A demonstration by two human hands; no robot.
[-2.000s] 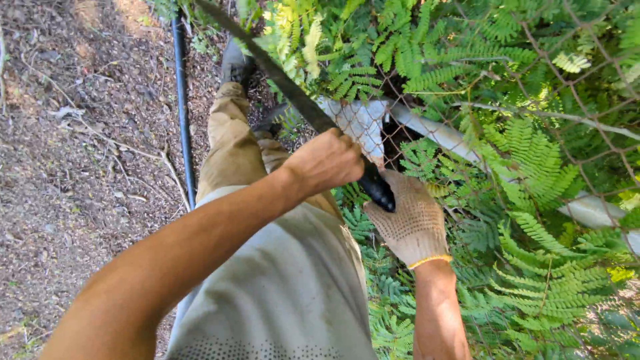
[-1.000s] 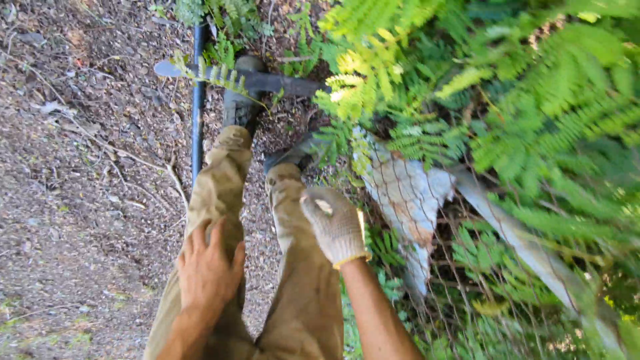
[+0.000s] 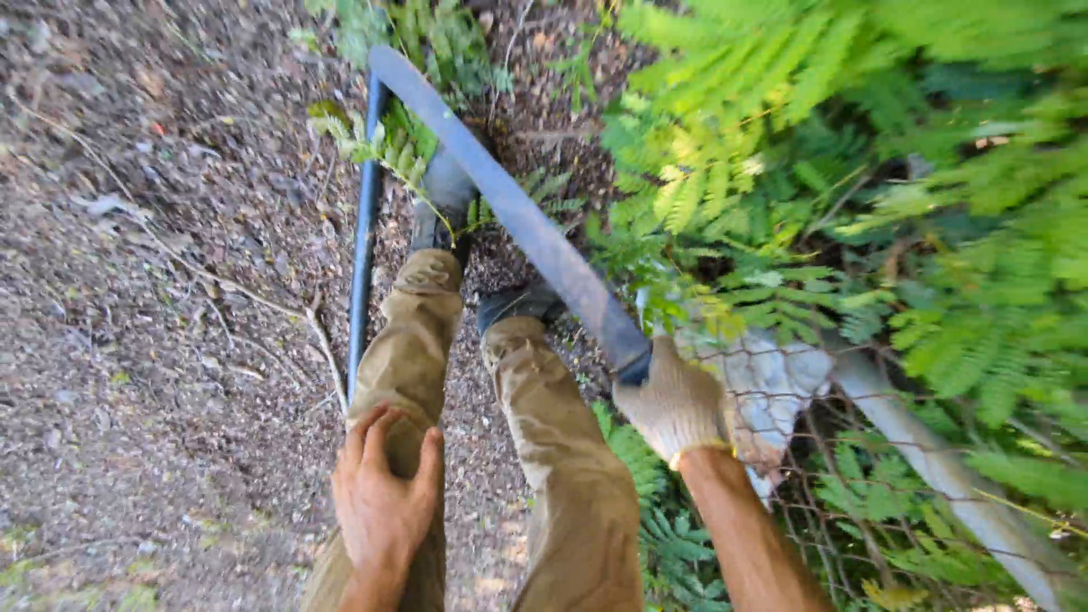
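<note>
My right hand (image 3: 680, 399), in a knitted work glove with a yellow cuff edge, is closed around the dark handle of a machete (image 3: 544, 238). The long grey blade slants up and to the left, its rounded tip over a black pipe. A cut-looking green fern-like sprig (image 3: 408, 161) lies under or beside the blade near my left boot; I cannot tell if they touch. My bare left hand (image 3: 382, 493) rests on my left knee with the fingers spread and nothing in it.
Feathery green foliage (image 3: 977, 229) fills the right side. A rusty chain-link fence (image 3: 816, 450) with a grey metal pipe (image 3: 943, 484) and a pale, flaking sheet (image 3: 756, 391) stands beside my right arm. On the left, a black pipe (image 3: 364, 246) and a dry branch (image 3: 246, 293) lie on leaf-littered soil.
Two seconds ago my left hand held the machete handle near my gloved right hand. Now the right hand grips it and the left hand is on my knee. The view has shifted toward my legs.
</note>
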